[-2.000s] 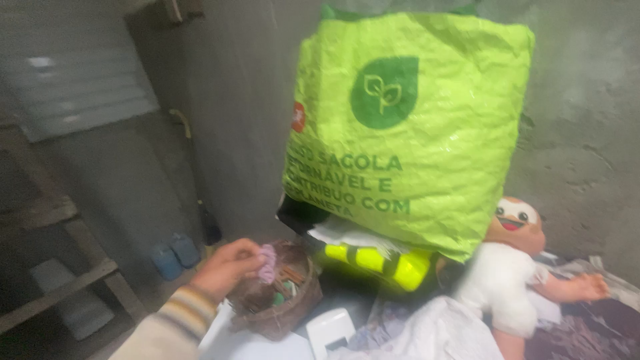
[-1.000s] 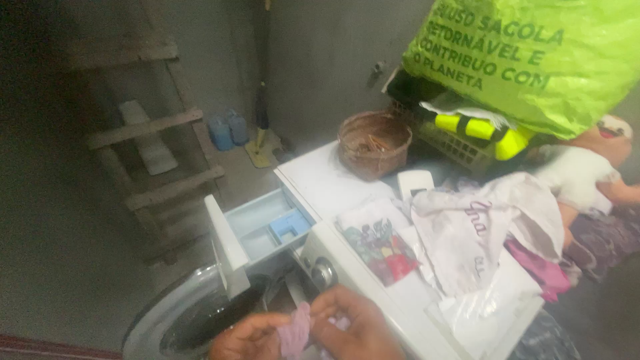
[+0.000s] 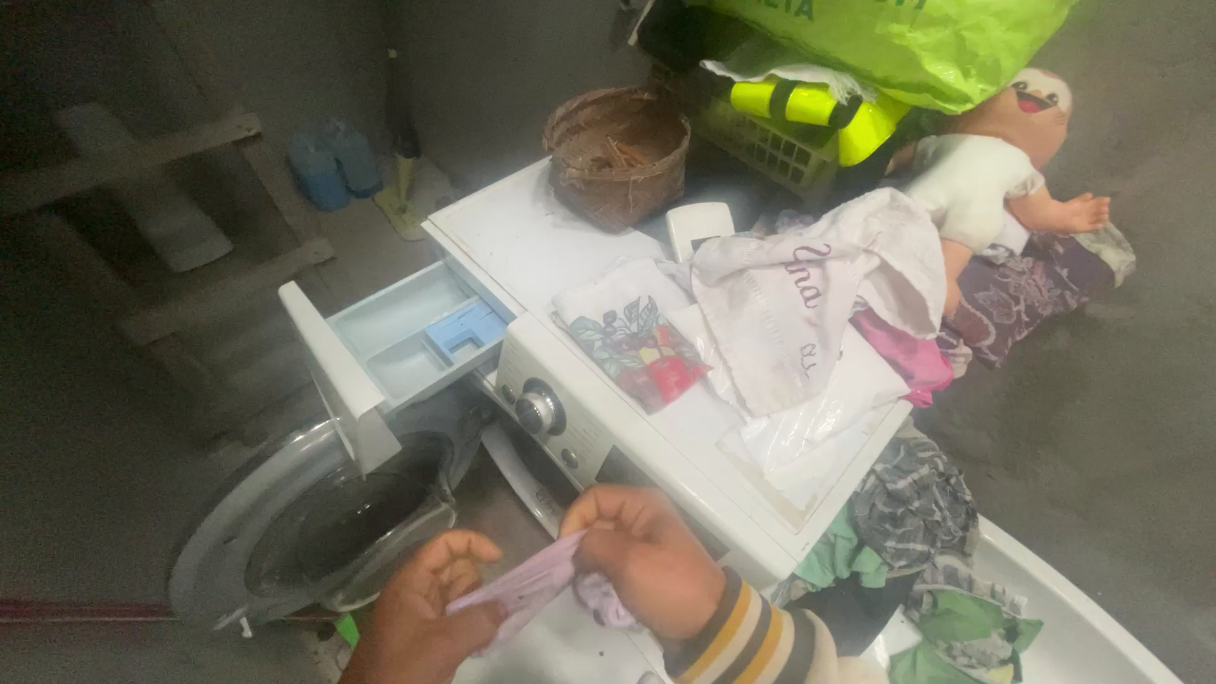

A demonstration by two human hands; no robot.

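Note:
A small pale purple cloth [image 3: 532,581] is stretched between my two hands, in front of a white front-loading washing machine [image 3: 655,446]. My left hand [image 3: 427,598] pinches its left end. My right hand [image 3: 646,560], below a striped cuff, grips the other end, where the cloth bunches up. Beyond them the detergent drawer [image 3: 408,332] stands pulled out, with a blue insert [image 3: 465,331]. The round glass door [image 3: 332,522] is swung out at the left. A control knob [image 3: 538,408] is on the front panel.
On the machine lie a wicker basket [image 3: 617,166], a printed cloth [image 3: 632,347] and a white cloth with lettering [image 3: 807,294]. Behind are a green bag [image 3: 912,43] and a doll [image 3: 978,180]. A wooden ladder [image 3: 228,285] is left; clothes [image 3: 917,503] sit in a white tub [image 3: 1064,589] right.
Two seconds ago one hand held the purple cloth by the wicker basket; now both hands hold it before the machine, stretched out more than one second ago. The view has tilted down.

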